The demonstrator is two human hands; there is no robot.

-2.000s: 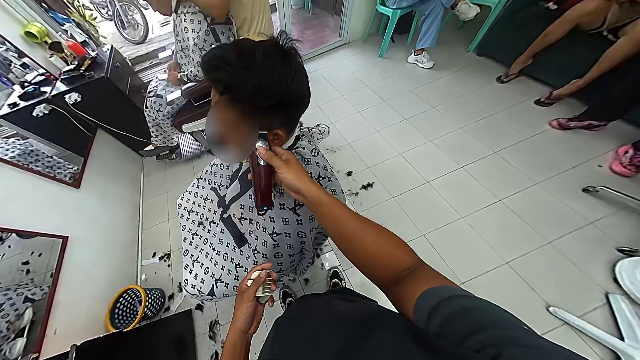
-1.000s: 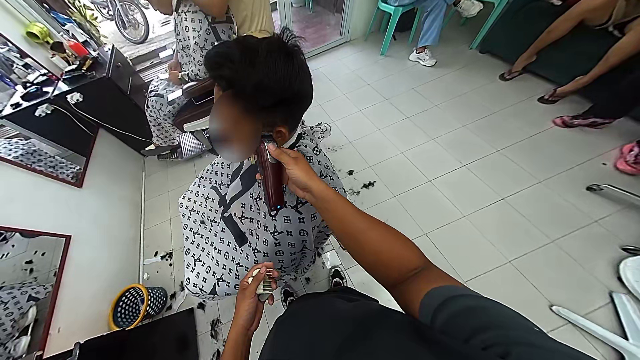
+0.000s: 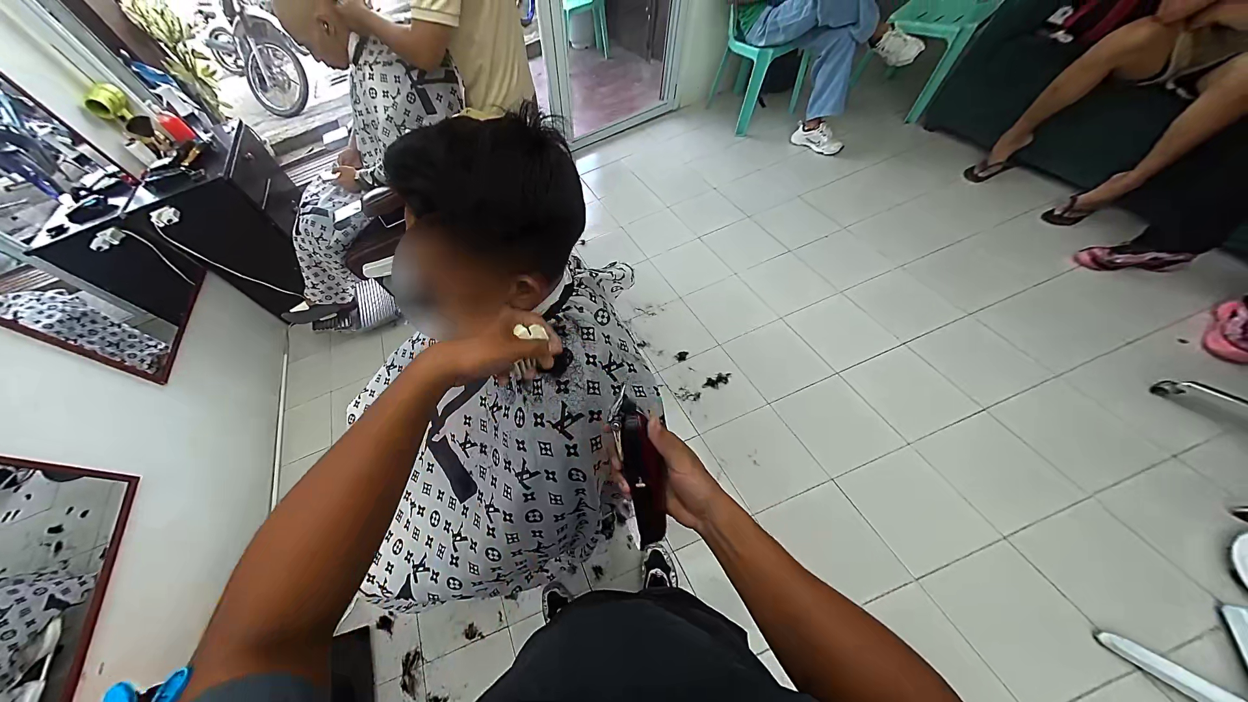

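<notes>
A seated person with short black hair (image 3: 492,200) wears a white patterned barber cape (image 3: 517,468) with a dark strap (image 3: 453,468). My left hand (image 3: 507,349) is raised beside the neck, below the ear, its fingers curled around a pale clipper guard comb (image 3: 528,336). My right hand (image 3: 682,473) holds a dark red hair clipper (image 3: 643,478) by its body, blade end up, in front of the cape's right side and apart from the head. Cut hair lies on the cape near my left hand.
Hair clumps (image 3: 717,380) lie on the tiled floor (image 3: 877,390). Ahead are another caped person (image 3: 400,107) and a person in a beige shirt (image 3: 487,58). A black counter (image 3: 224,214) with tools and framed mirrors (image 3: 127,546) stand left. People sit along the far right; green plastic chairs (image 3: 946,39) stand ahead.
My right hand has drawn the clipper away from beside the ear, down and to the right. My left hand has risen from low in front of the cape to the neck.
</notes>
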